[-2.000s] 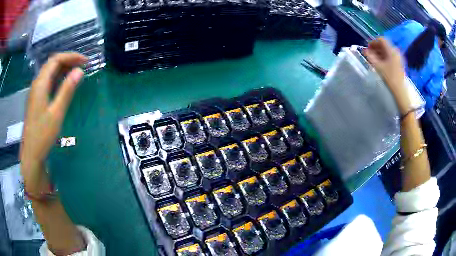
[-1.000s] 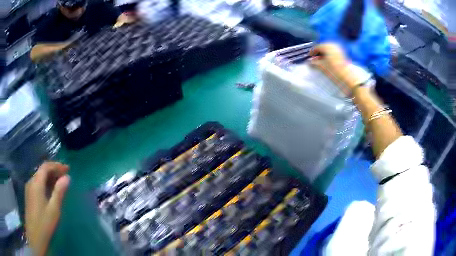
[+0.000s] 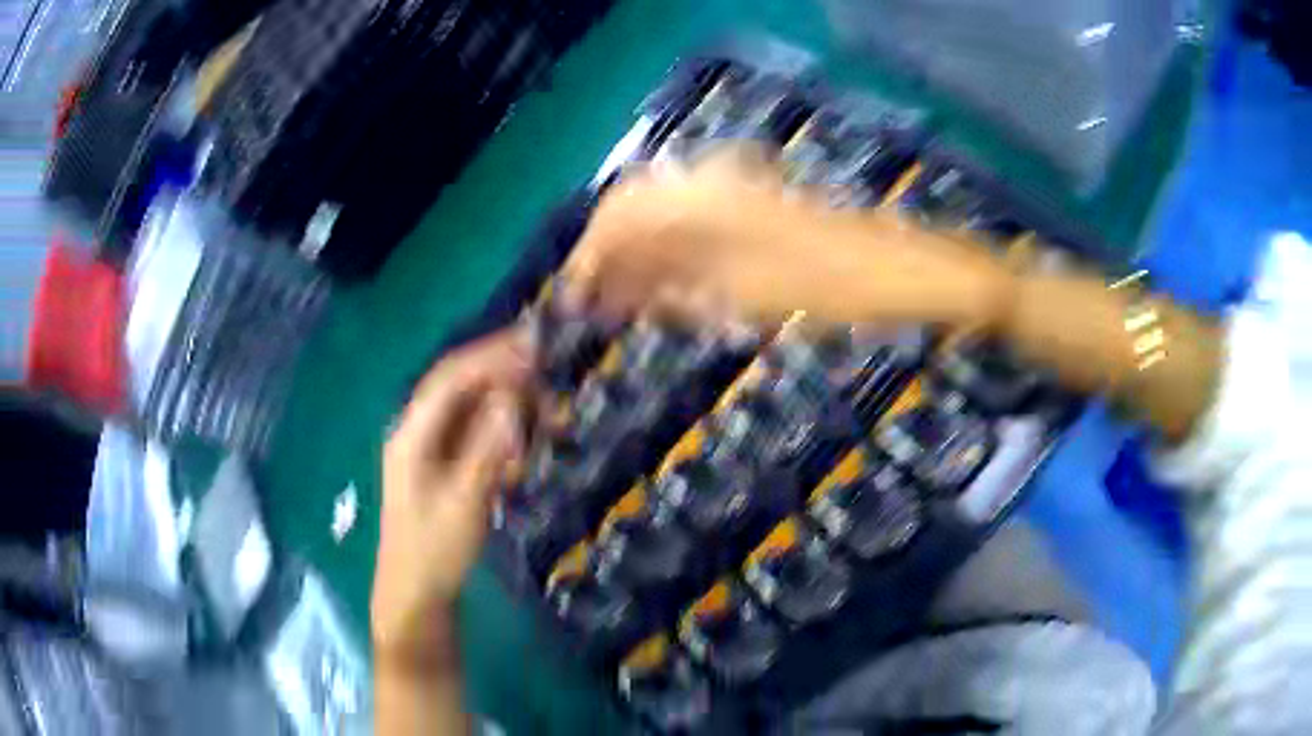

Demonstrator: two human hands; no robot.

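Note:
The black tray lies in front of me on the green mat, turned at a slant and blurred. Its pockets hold rows of circuit board modules with orange-yellow strips. My right hand reaches over the tray from the right, its fingers bent down at the tray's left part. My left hand is at the tray's left edge, close to the right fingertips, with its fingers curled. Blur hides whether either hand holds a small part. My right hand and forearm cover several modules.
Stacked black trays stand at the upper left. A clear packs stack and a red panel are at the left. A small white label lies on the green mat. The clear tray stack is at the upper right.
My right hand has moved from the clear tray stack to over the black tray. My left hand has come in to the tray's left edge. The view has tilted and shifted.

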